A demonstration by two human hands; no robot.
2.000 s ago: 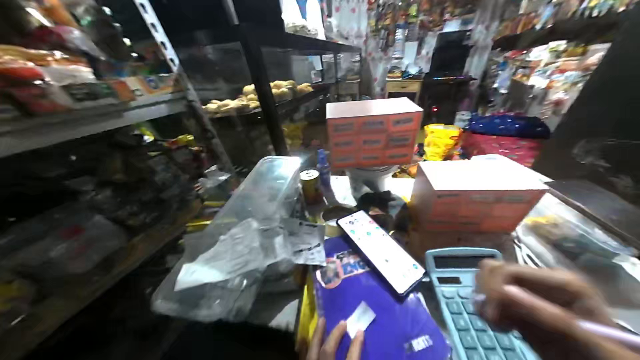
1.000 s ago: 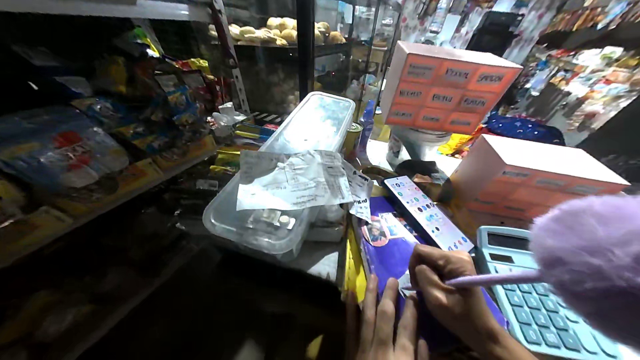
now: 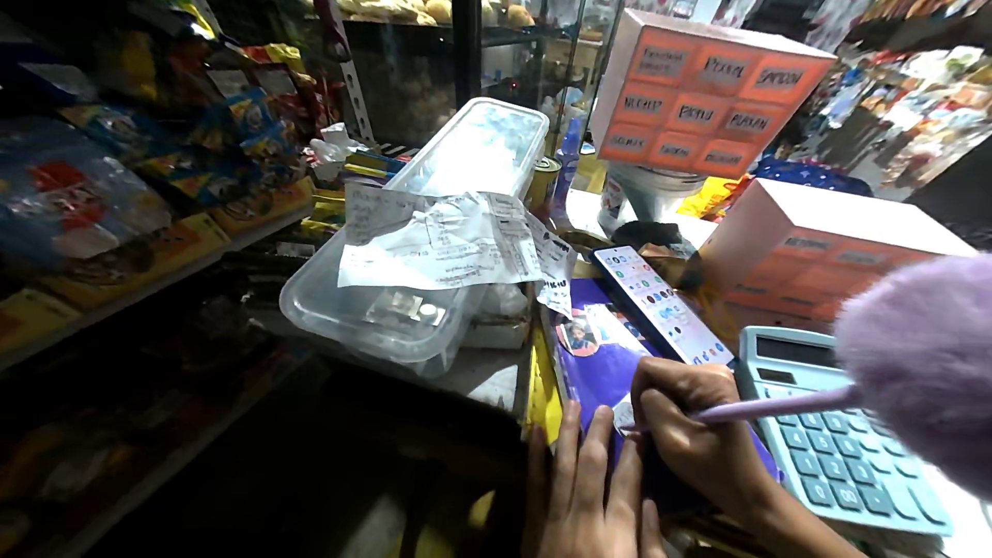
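Observation:
My right hand point(image 3: 697, 426) grips a lilac pen point(image 3: 783, 404) with a large fluffy pompom point(image 3: 922, 372) on its end. The pen's tip rests on a small white paper slip point(image 3: 625, 415), which lies on a purple notebook or folder point(image 3: 593, 372). Fingers spread, my left hand point(image 3: 593, 488) lies flat just below the slip, at the notebook's lower left. A smartphone point(image 3: 663, 306) with its screen lit leans along the notebook's upper right edge. To the right of my right hand is a light blue calculator point(image 3: 841, 449), partly covered by the pompom.
Crumpled handwritten papers point(image 3: 442, 240) lie over a clear plastic container point(image 3: 372, 318). Behind stand a can point(image 3: 545, 182), an orange-fronted box point(image 3: 697, 101) on a tub point(image 3: 647, 194), and a second such box point(image 3: 821, 248) at the right. Shelves of packaged snacks point(image 3: 256, 124) line the left.
My right hand has moved left from over the calculator to the slip, bringing the pen's tip onto it. My left hand stays by the slip. The view has turned somewhat left.

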